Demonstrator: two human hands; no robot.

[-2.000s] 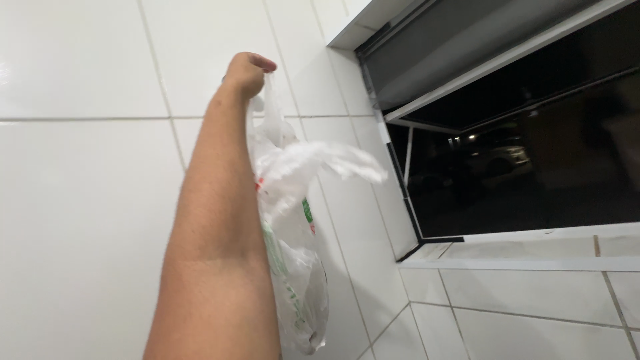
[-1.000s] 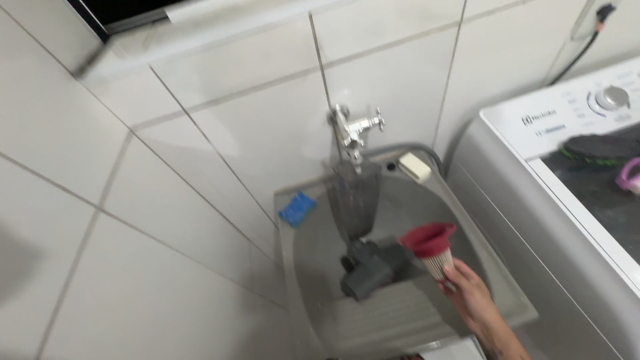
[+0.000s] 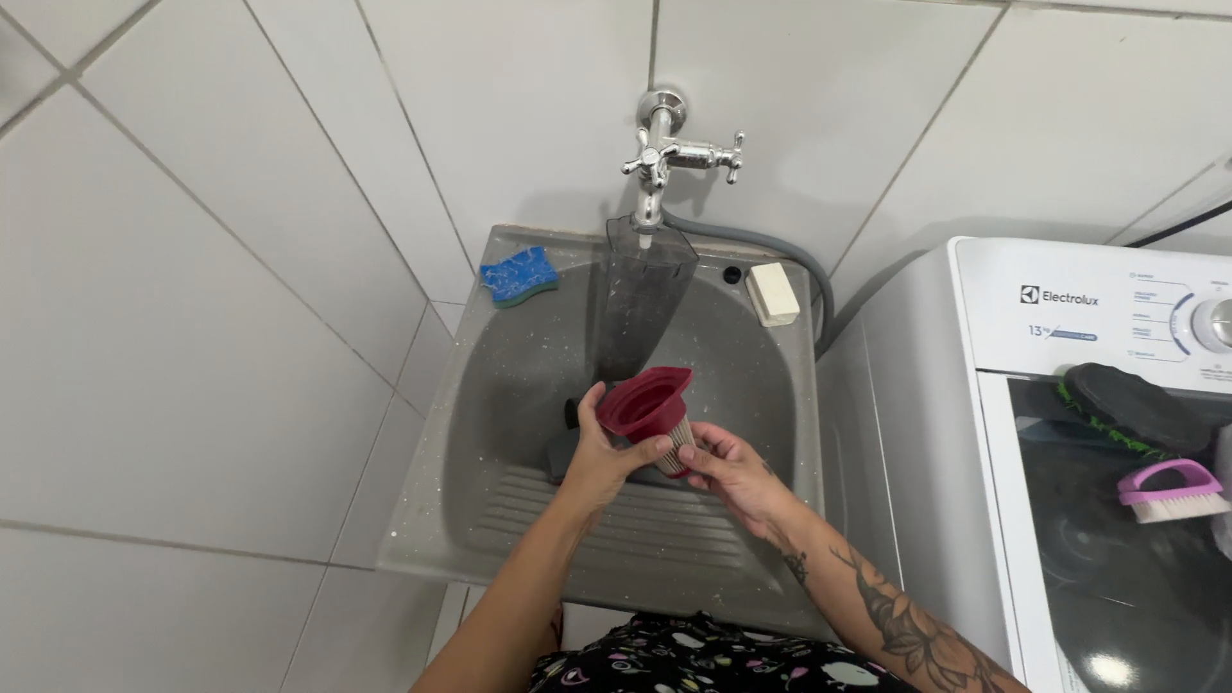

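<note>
Both hands hold a pleated vacuum cleaner filter with a red rim over the grey laundry sink. My left hand grips the rim from the left, its thumb across the front. From the lower right, my right hand pinches the pleated part. Behind the filter a translucent dark plastic container stands in the basin below the chrome tap. A dark grey plastic part lies in the basin, partly hidden by my left hand and the filter.
A blue sponge lies on the sink's back left corner, a pale bar of soap at the back right. To the right stands a white washing machine with a black-and-green brush and a purple-handled brush on its lid. Tiled walls enclose the sink.
The view has swung from the window to the sink. A plastic bag hung from a hand two seconds ago. One second ago only one hand held the filter; now both are on it.
</note>
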